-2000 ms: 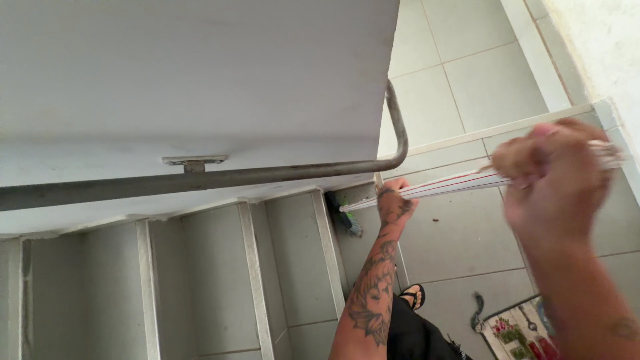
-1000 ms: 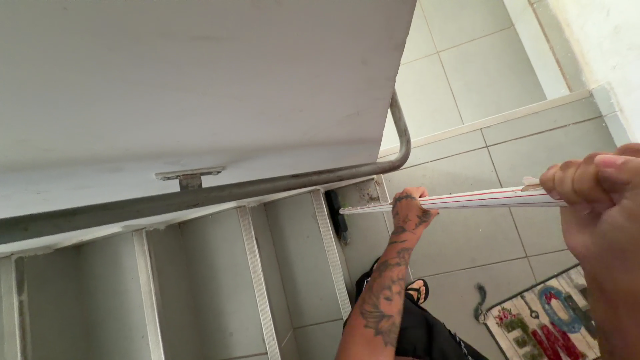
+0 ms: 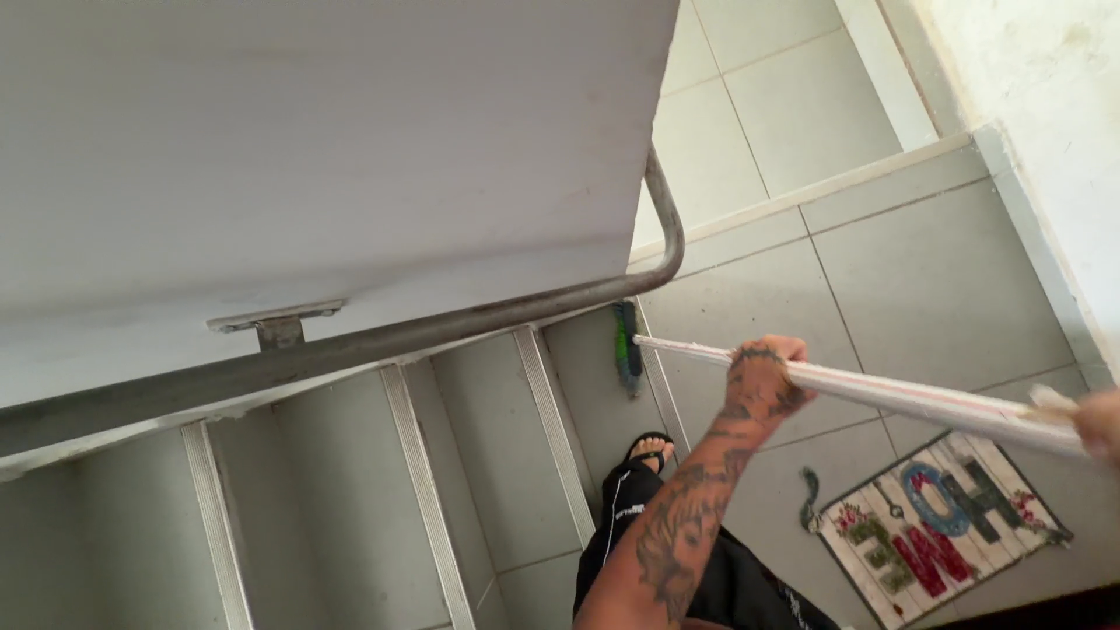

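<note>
My left hand (image 3: 770,374), at the end of a tattooed forearm, is closed around the middle of a long white broom handle (image 3: 910,401) with reddish stripes. At the right edge, my right hand (image 3: 1101,424) is partly cut off by the frame, at the upper end of the same handle. The far end of the handle meets a broom head (image 3: 627,348) with green and dark bristles, which lies on the top stair beside the wall, below the bend of the handrail.
A metal handrail (image 3: 394,337) runs along the white wall (image 3: 332,149). Tiled stairs with ribbed metal nosings (image 3: 424,490) descend leftward. A patterned doormat (image 3: 945,525) lies on the tiled landing (image 3: 927,289). My sandalled foot (image 3: 650,448) stands near the broom head.
The broom head has come out from the dark corner below the handrail and shows more fully. My right hand has moved toward the right edge. The view has shifted somewhat.
</note>
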